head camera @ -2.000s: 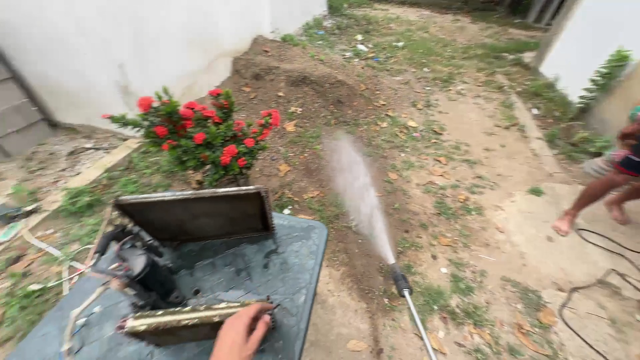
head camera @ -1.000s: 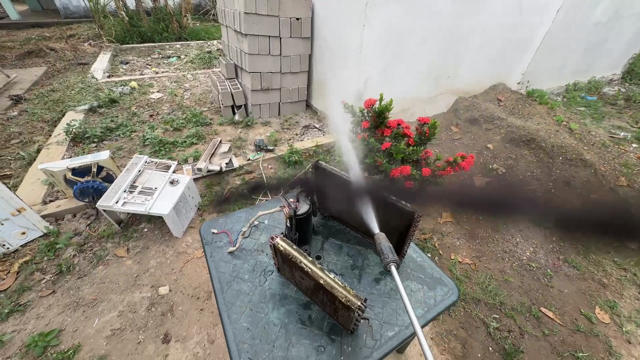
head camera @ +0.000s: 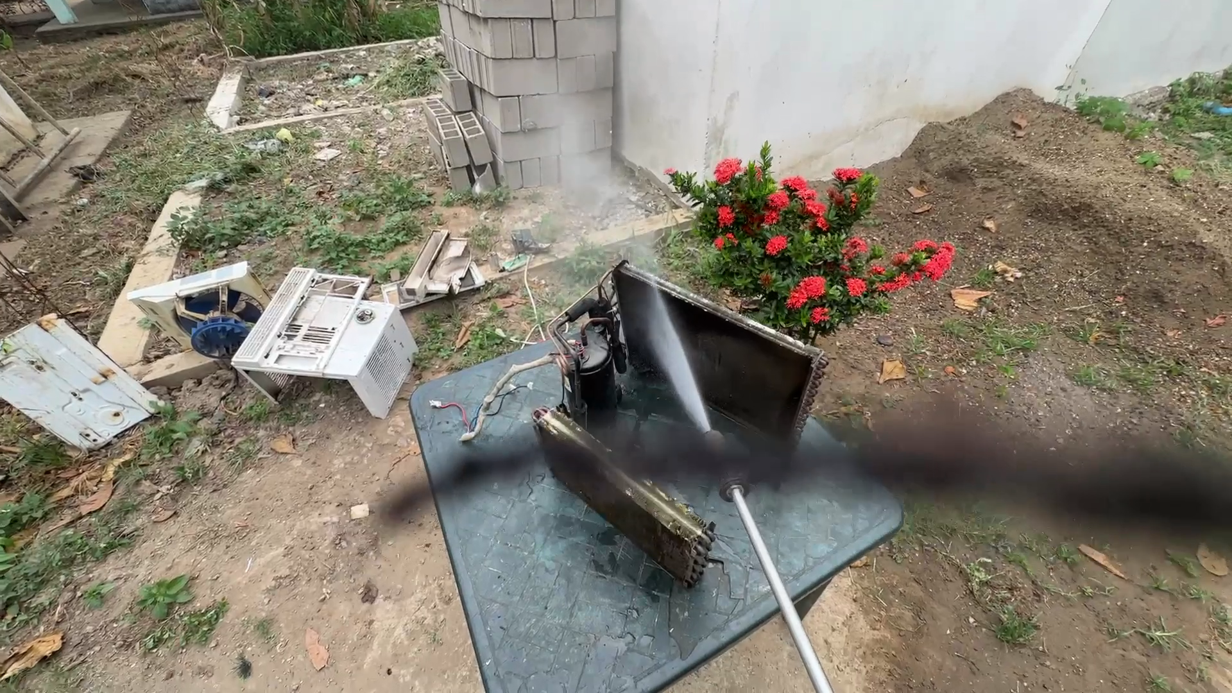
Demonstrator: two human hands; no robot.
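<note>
Neither my left hand nor my right hand shows in this frame. A pressure washer lance (head camera: pixel 778 587) reaches in from the bottom edge, and its spray fans onto the inner face of the larger finned coil (head camera: pixel 722 361), which stands upright on a green plastic table (head camera: pixel 577 616). Left of that coil stands a black compressor (head camera: pixel 599 371) with copper pipes and a loose wire bundle (head camera: pixel 505 390). The smaller finned coil (head camera: pixel 626 496) stands nearer to me, slanting across the table. A dark blurred band crosses the view and hides part of the lance's nozzle.
A red-flowered bush (head camera: pixel 799 241) grows behind the table, beside a soil mound (head camera: pixel 1049 183). White appliance casing (head camera: pixel 327 332), a blue fan (head camera: pixel 226 332) and a rusty white panel (head camera: pixel 72 380) lie on the ground to the left. Concrete blocks (head camera: pixel 539 87) are stacked by the white wall (head camera: pixel 818 67).
The view has swung left since two seconds ago. A hand on the smaller coil then is out of view now. The spray, earlier over open ground, now strikes the larger coil.
</note>
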